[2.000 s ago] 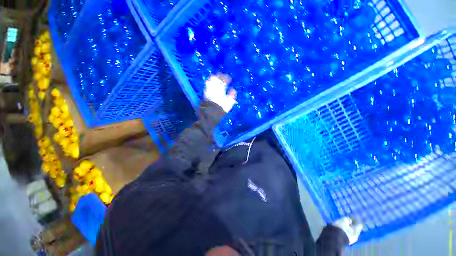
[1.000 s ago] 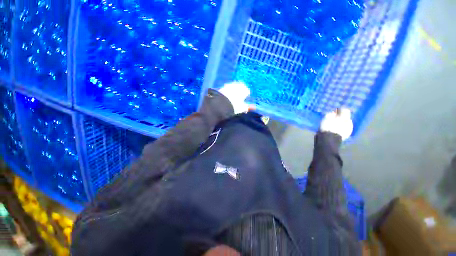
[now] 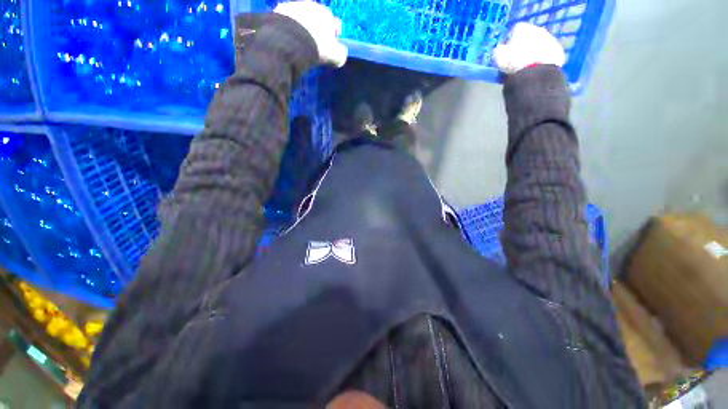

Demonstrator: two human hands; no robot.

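The front crate (image 3: 447, 65), a blue lattice-sided tote, is at the top of the view, its near rim towards me and its far part cut off by the edge. A pale cyan stringy tangle (image 3: 383, 22) lies inside its near end. My left hand (image 3: 315, 30), in a white glove, is closed on the left part of the near rim. My right hand (image 3: 530, 49), also white-gloved, is closed on the rim near the right corner. The fingers are partly hidden behind the gloves and rim.
Side crates (image 3: 128, 122) with shiny blue balls stand at left. A blue crate (image 3: 481, 228) is low behind the apron. A cardboard box (image 3: 678, 279) is at right on the grey floor. Yellow items (image 3: 56, 319) are at lower left. My shoes (image 3: 410, 109) show below the front crate.
Both hands are now on the front crate's rim; two seconds ago my left hand was over another crate. The front crate and hands sit higher in view, and my arms are more extended.
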